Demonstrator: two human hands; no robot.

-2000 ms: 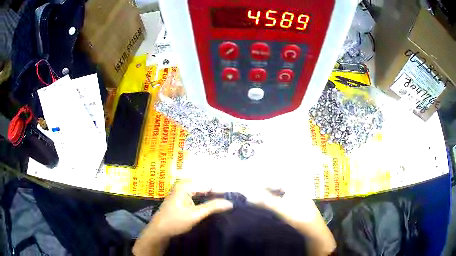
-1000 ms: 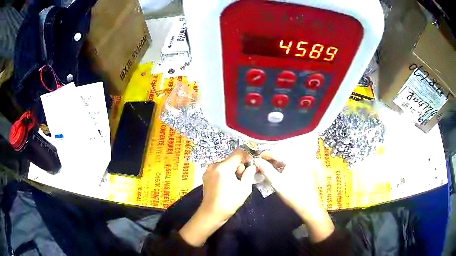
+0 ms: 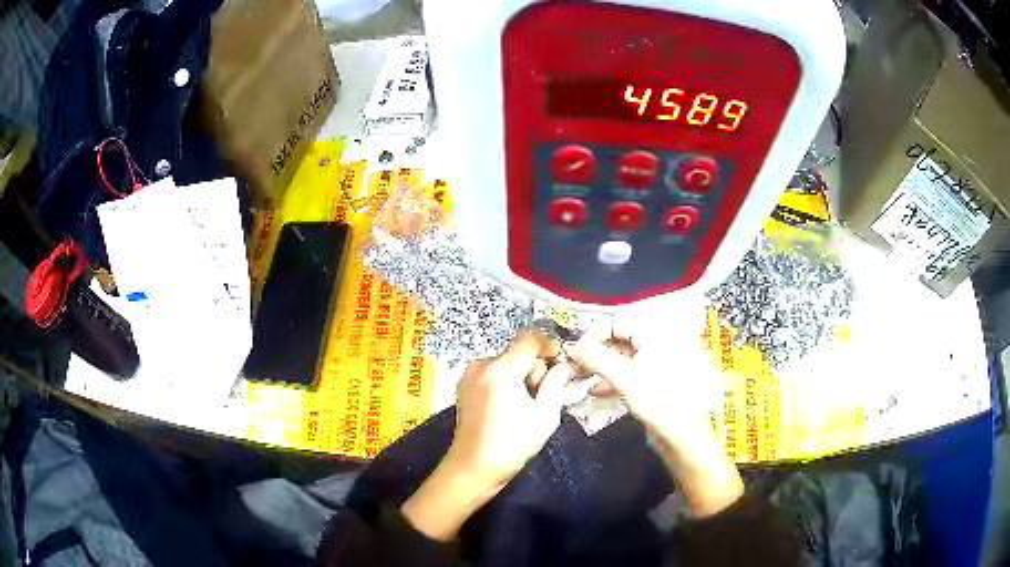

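The dark garment [image 3: 554, 487] lies over the lap and the table's front edge, with a small pale patch [image 3: 599, 411] near the hands. My left hand [image 3: 504, 404] pinches the garment's edge just under the machine head. My right hand [image 3: 642, 382] pinches at the same spot, its fingertips close to the left ones. The white machine [image 3: 653, 166] with a red panel shows 4589. The fingers and the head hide the lower die and any piece between them.
Small silvery pieces lie in a left pile [image 3: 465, 305] and a right pile [image 3: 786, 299]. A black phone [image 3: 297, 301] and white paper slips [image 3: 177, 288] lie left. Cartons stand left [image 3: 266, 94] and right [image 3: 941, 166]. A navy garment [image 3: 133, 100] is at upper left.
Both hands have moved from the table's front edge forward to under the machine head, with the garment. The camera view has shifted. The counter reads the same.
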